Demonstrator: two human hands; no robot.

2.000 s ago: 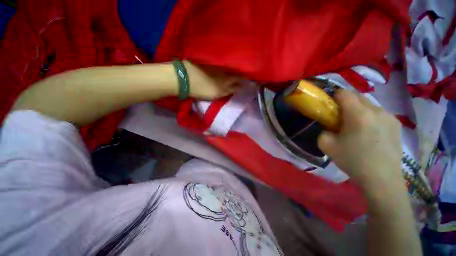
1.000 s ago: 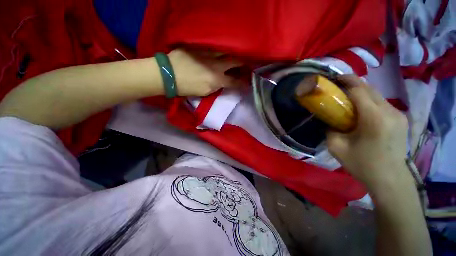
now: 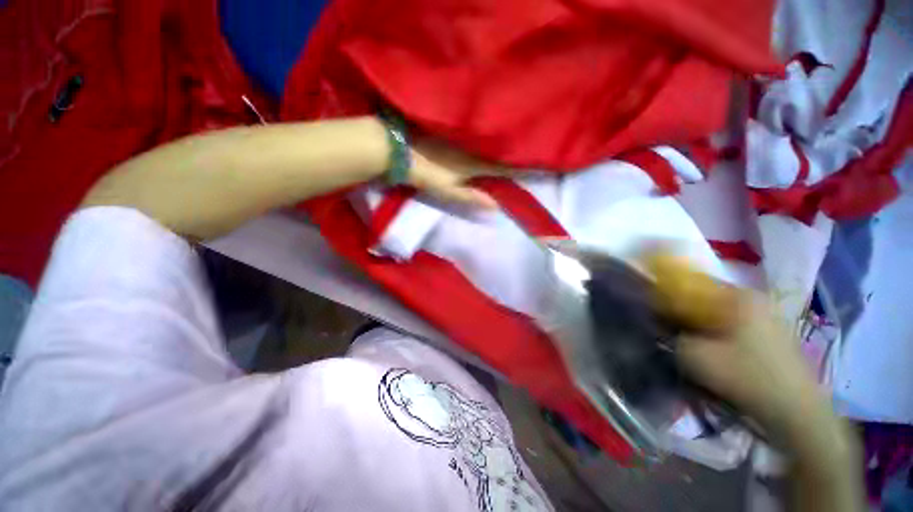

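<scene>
The iron [image 3: 626, 335] has a pointed silver rim, a black top and a yellow-orange handle, and is blurred. My right hand [image 3: 736, 350] is closed around its handle. The iron is over the lower right part of the garment's white inside [image 3: 611, 210], near the red edge strip [image 3: 491, 330]; whether it touches the cloth is unclear. My left hand [image 3: 450, 182] lies on the white inside, just under the edge of the red face fabric [image 3: 541, 80]. Its fingers are blurred and partly hidden, and I cannot tell whether they grip cloth.
A red garment heap [image 3: 110, 120] lies at the left, with blue cloth [image 3: 265, 40] beside it. White cloth with red strips [image 3: 801, 120] is at the right. The pale table edge [image 3: 310, 285] runs in front of my body, with the brown floor [image 3: 641, 480] below.
My right hand and the iron have moved down towards the near edge, uncovering white fabric and a red strip. My left hand lies flatter. The red fabric's lower edge has shifted.
</scene>
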